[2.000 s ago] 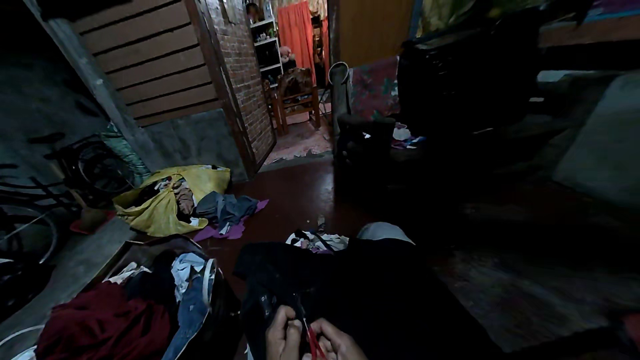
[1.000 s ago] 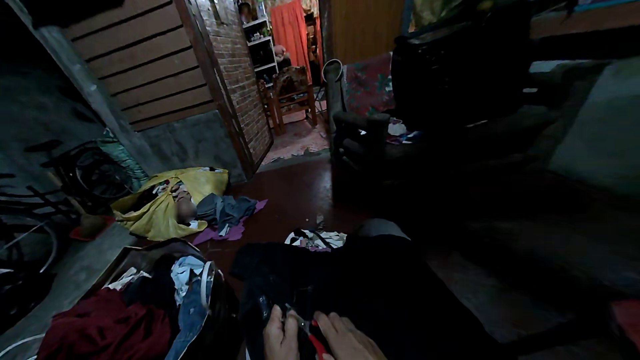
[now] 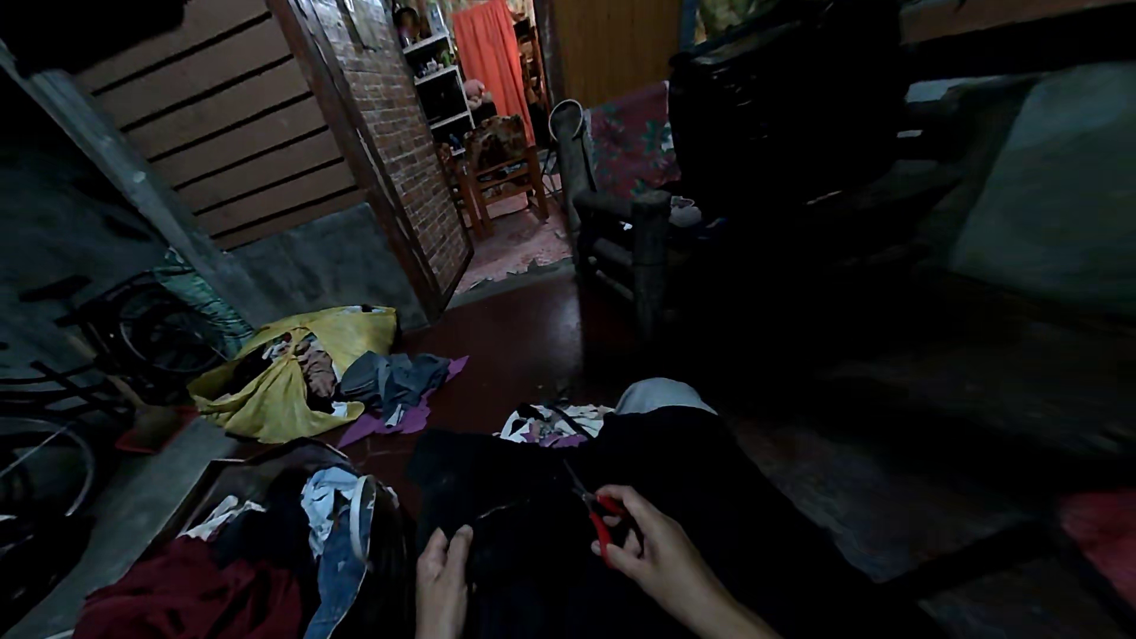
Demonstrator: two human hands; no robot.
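Black cloth (image 3: pixel 532 550) lies spread over my lap. At its left part, my left hand (image 3: pixel 444 581) pinches the fabric between thumb and fingers, just below a small pale line or slit in it. My right hand (image 3: pixel 652 550) grips red-handled scissors (image 3: pixel 602 528) above the cloth, with the blades pointing up and away from me. The dark fabric hides the exact edges of the cloth. Beyond it, a heap of white and purple cloth pieces (image 3: pixel 555 426) rests on the floor, beside a pale grey rounded thing (image 3: pixel 664 396).
An open container of clothes (image 3: pixel 213 577) stands close on my left. Farther off lies a yellow sack (image 3: pixel 297 382) with garments spilling out. A bicycle (image 3: pixel 133 328) is at the far left. A dark wooden seat (image 3: pixel 652 257) stands right of the doorway.
My hands, close together two seconds ago, are now apart: the left on the cloth at left, the right with the scissors lifted to the right. The scissors show more plainly.
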